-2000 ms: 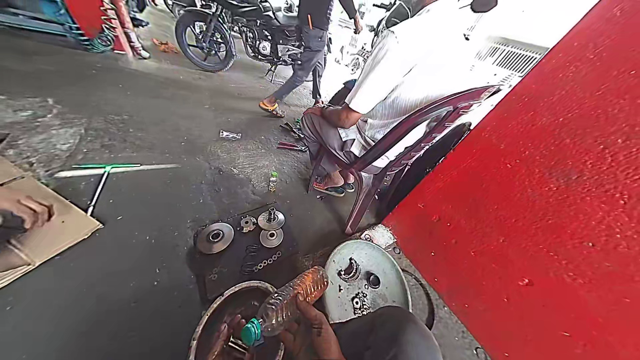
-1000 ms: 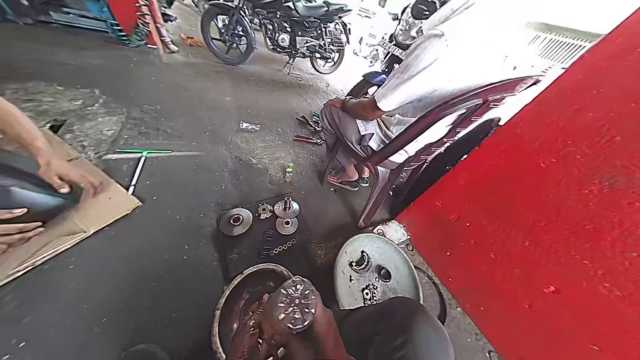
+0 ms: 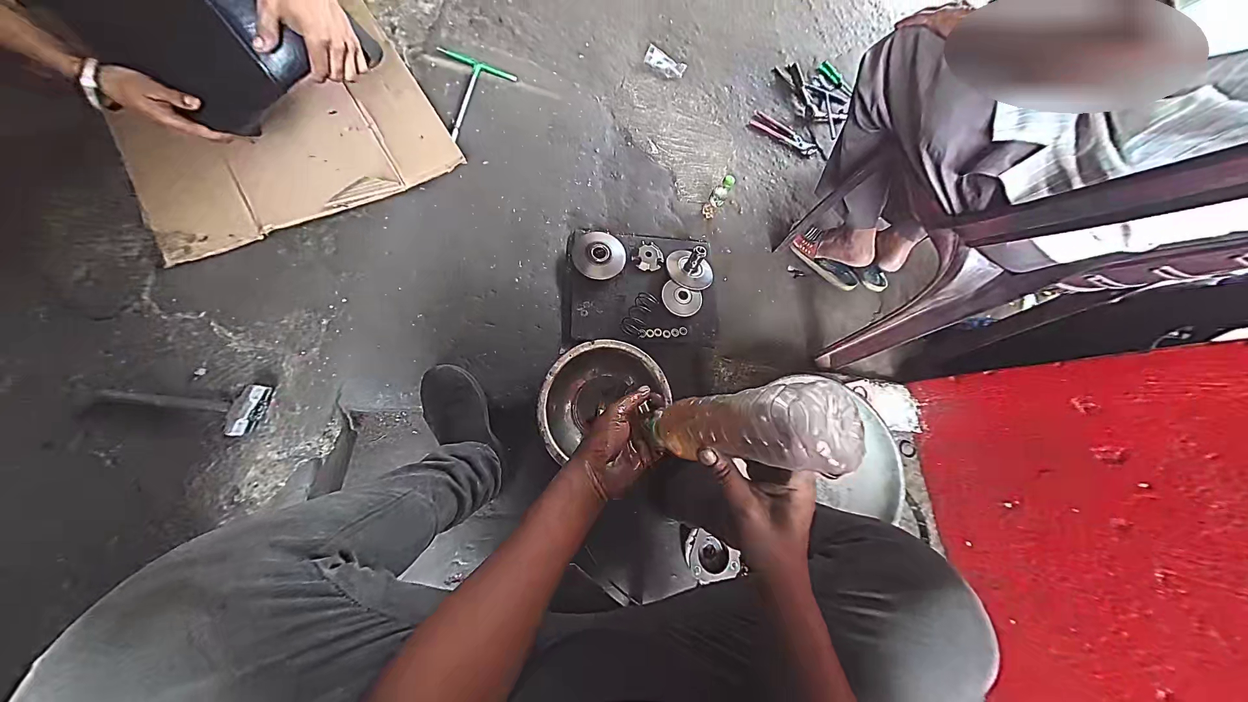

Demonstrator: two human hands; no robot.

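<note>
My right hand (image 3: 765, 507) holds a clear plastic bottle (image 3: 770, 421) of amber liquid from below, tilted on its side with its neck to the left. At the bottle's mouth, over the right rim of a round metal bowl (image 3: 552, 390), my left hand (image 3: 624, 444) is cupped palm up; small metal parts seem to lie in its fingers, though I cannot tell which. The bowl's inside is dark and wet. Just beyond it, a dark board (image 3: 609, 317) bears metal discs (image 3: 599, 255), a coil spring (image 3: 639, 314) and several small rings (image 3: 663, 332).
A pale round tray (image 3: 882, 468) lies right of the bowl, partly behind the bottle. A metal housing part (image 3: 710, 556) sits between my legs. Another person's hands hold a black panel over cardboard (image 3: 292, 171). A green T-handle wrench (image 3: 476, 78), pliers (image 3: 783, 134) and a seated person's chair (image 3: 1072, 210) are farther off.
The view has tipped down strongly. The bottle, whose green cap showed two seconds ago, now has its neck at my left hand. The co-worker's hands have moved on the black panel.
</note>
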